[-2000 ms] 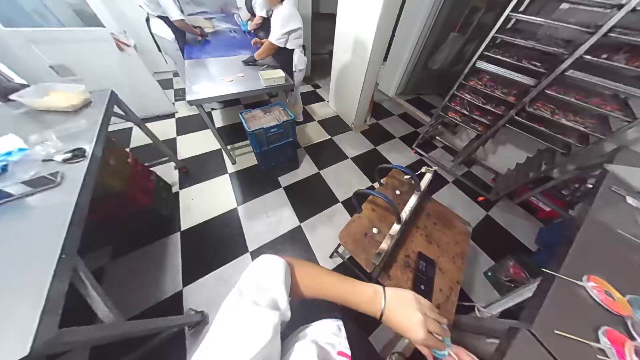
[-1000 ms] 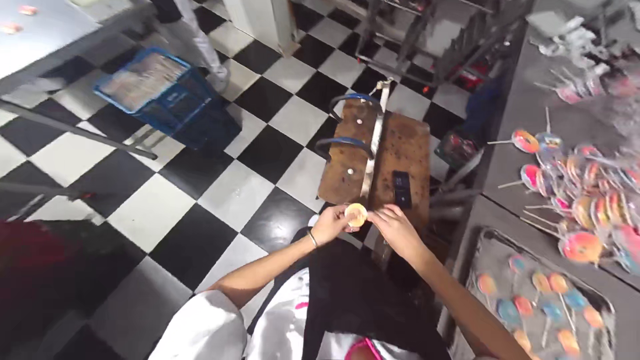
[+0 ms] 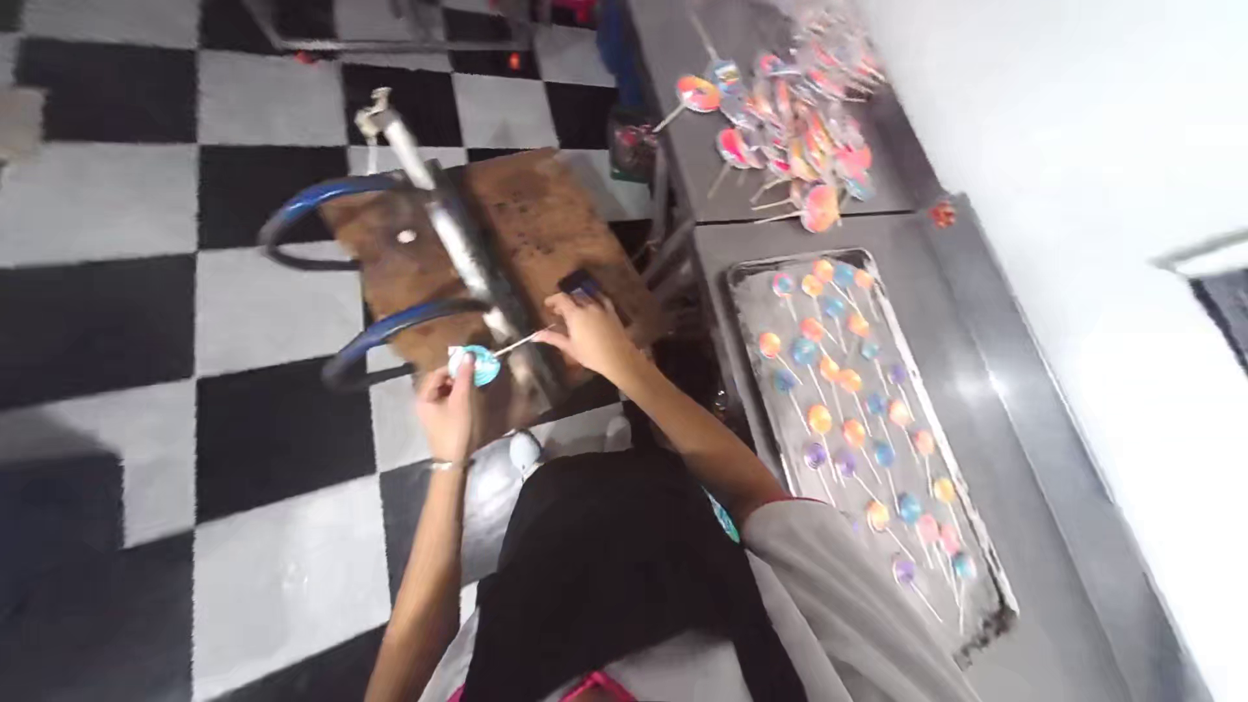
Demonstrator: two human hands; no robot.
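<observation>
My left hand (image 3: 450, 414) pinches the round head of a turquoise lollipop (image 3: 481, 366) between thumb and fingers. The lollipop's stick points up and right, and my right hand (image 3: 585, 336) grips its far end with the fingertips. Both hands are over the near end of a worn wooden board (image 3: 546, 219), which has a long bar (image 3: 458, 244) fixed across it and blue curved handles (image 3: 327, 200) on its left side. A dark phone-like object (image 3: 581, 284) lies on the board just beyond my right hand, partly hidden by it.
On the metal counter (image 3: 1014, 390) at right, a metal tray (image 3: 746, 322) holds many small lollipops laid flat. Beyond it lies a pile of wrapped lollipops (image 3: 804, 146). A white wall (image 3: 1102, 127) borders the counter. The checkered floor (image 3: 283, 429) spreads out at left.
The view has swung far toward the counter. One second ago both hands were close together around a small yellowish round thing; now they are farther apart, with the turquoise lollipop between them.
</observation>
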